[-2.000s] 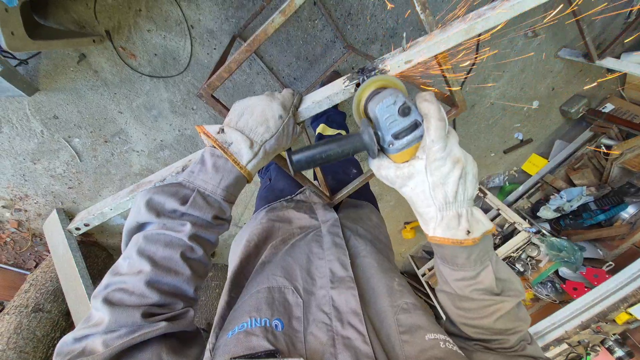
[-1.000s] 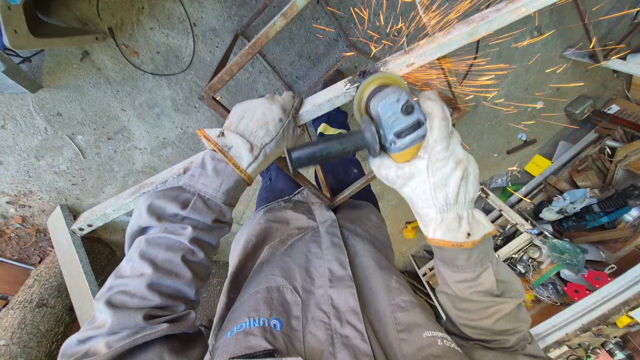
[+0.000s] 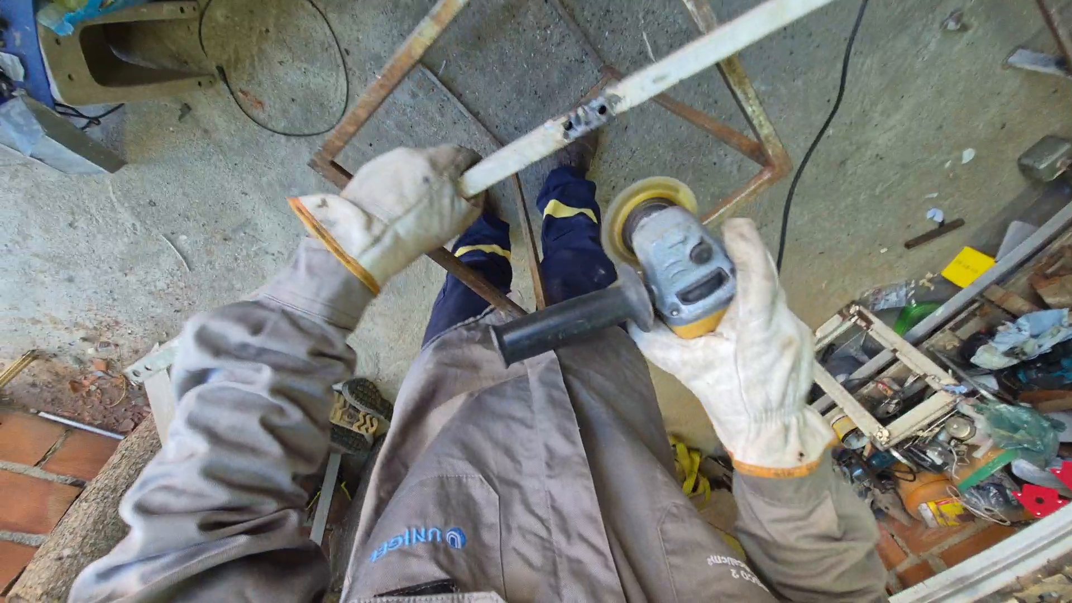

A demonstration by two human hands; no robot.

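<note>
My left hand [image 3: 410,205], in a pale work glove with an orange hem, grips a white-painted metal bar [image 3: 678,71] that slants up to the right. Dark bare metal with holes shows on the bar near its middle. Gloved too, my right hand [image 3: 754,368] holds an angle grinder [image 3: 682,264] by its body, below the bar and apart from it. A yellowish disc [image 3: 645,209] faces up at its head, and its black side handle [image 3: 561,327] points left, with no hand on it. Whether the disc spins cannot be told.
A rusty angle-iron frame [image 3: 394,79] stands around my legs. A black cable [image 3: 825,138] runs along the concrete floor. At the right lie a small metal frame [image 3: 909,335], a yellow card [image 3: 967,266] and mixed scrap. A log [image 3: 92,519] and bricks [image 3: 33,444] are at the lower left.
The grinder has come away from the bar, and the orange sparks seen earlier are gone. The bar has shifted, so its dark worked patch now shows uncovered. My left hand still holds it.
</note>
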